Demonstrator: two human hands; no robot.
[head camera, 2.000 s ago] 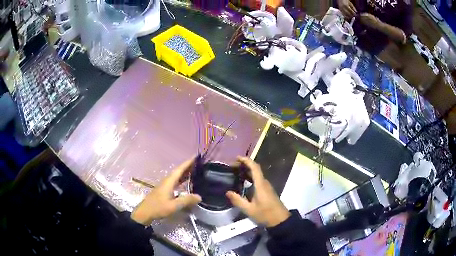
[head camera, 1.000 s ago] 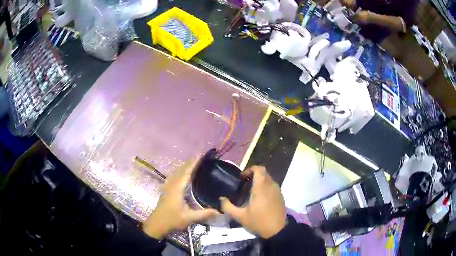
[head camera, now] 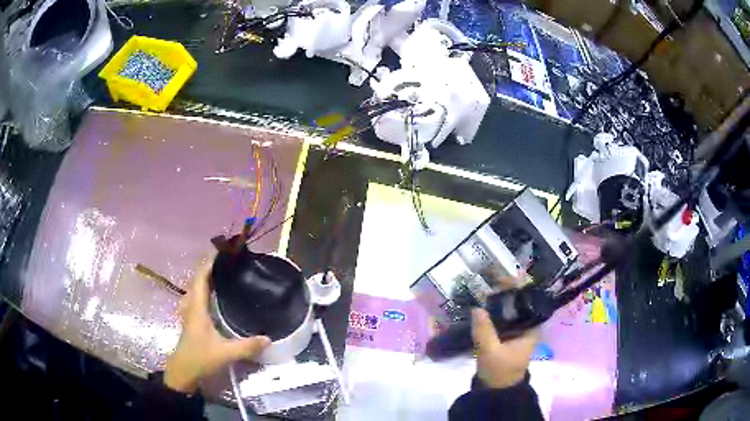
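The white housing (head camera: pixel 288 344) stands at the near edge of the pink-brown mat, with the glossy black shell (head camera: pixel 259 289) seated in its round ring. Thin red, yellow and dark leads (head camera: pixel 257 193) trail from its top onto the mat. My left hand (head camera: pixel 206 337) holds the ring from its left side, thumb across the near rim. My right hand (head camera: pixel 506 349) grips the black electric screwdriver (head camera: pixel 485 325), which is tilted over the pale sheet in front of the screw feeder (head camera: pixel 502 247). The screwdriver's tip is blurred.
A yellow parts bin (head camera: pixel 148 72) of small silver parts and a clear plastic bag (head camera: pixel 41 103) lie at the back left. Several white housings (head camera: pixel 448 82) with wires line the back; more (head camera: pixel 613 177) stand at right. Dark cables cross the right side.
My right hand has left the black shell and moved right, taking hold of the screwdriver. My left hand still holds the housing. The view has turned to the right.
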